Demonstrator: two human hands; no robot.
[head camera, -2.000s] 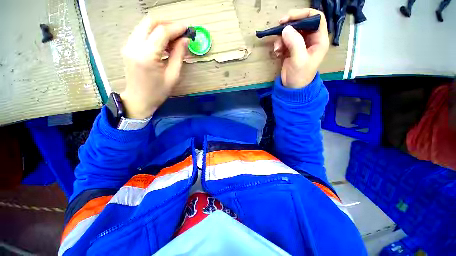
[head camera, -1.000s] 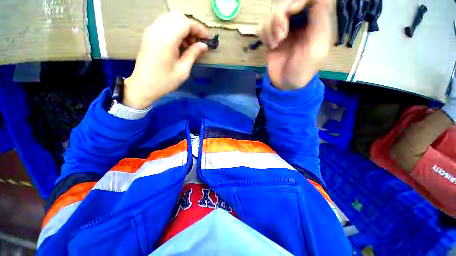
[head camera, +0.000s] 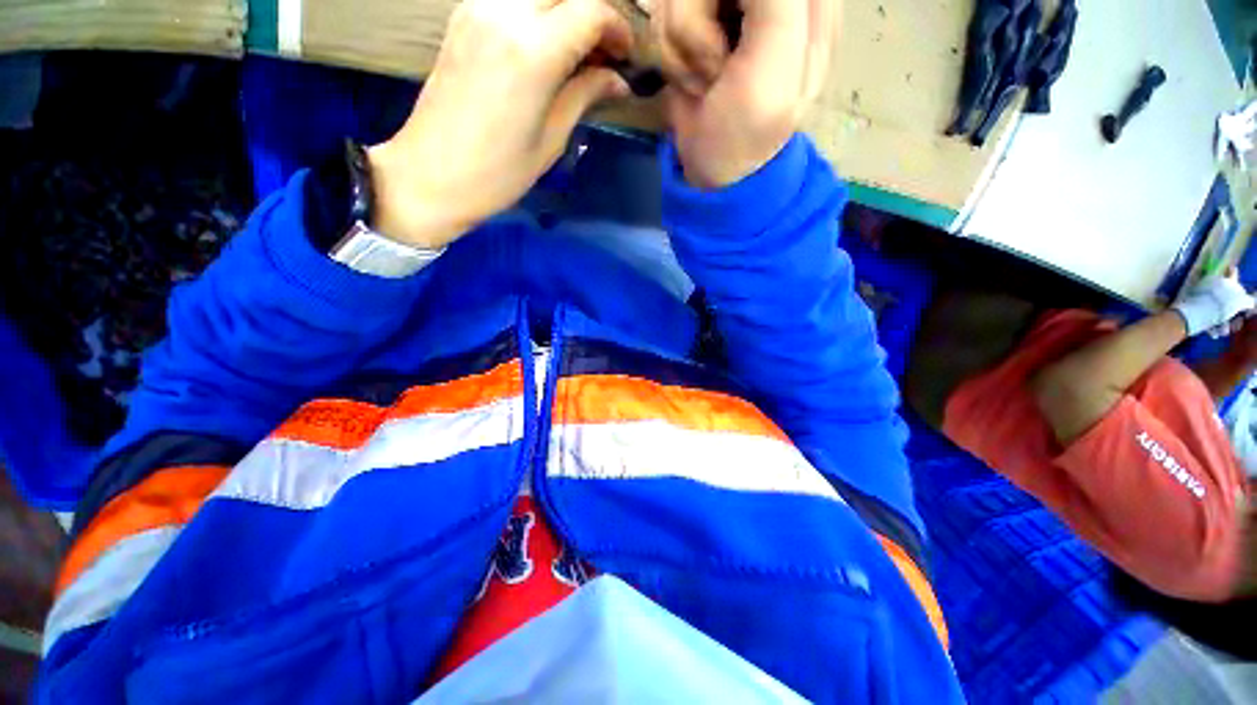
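Note:
My left hand (head camera: 503, 117), with a dark watch on the wrist, pinches a small black part (head camera: 642, 80) near the table's front edge. My right hand (head camera: 738, 83) is close against it at the top of the picture and slightly blurred. Its curled fingers hold a dark part (head camera: 729, 19), mostly hidden by the fingers. Whether the two parts touch cannot be seen. Several long black parts (head camera: 1013, 66) lie in a heap on the right of the cardboard (head camera: 896, 117).
One black part (head camera: 1133, 105) lies alone on the white board (head camera: 1089, 172). A co-worker in an orange-red shirt (head camera: 1103, 448) with a light glove (head camera: 1213, 306) is at the right. A blue crate of dark parts (head camera: 152, 262) stands below the table at left.
My hands have come together near the table edge. The view has shifted, so the green cap is out of the picture and more of the co-worker shows.

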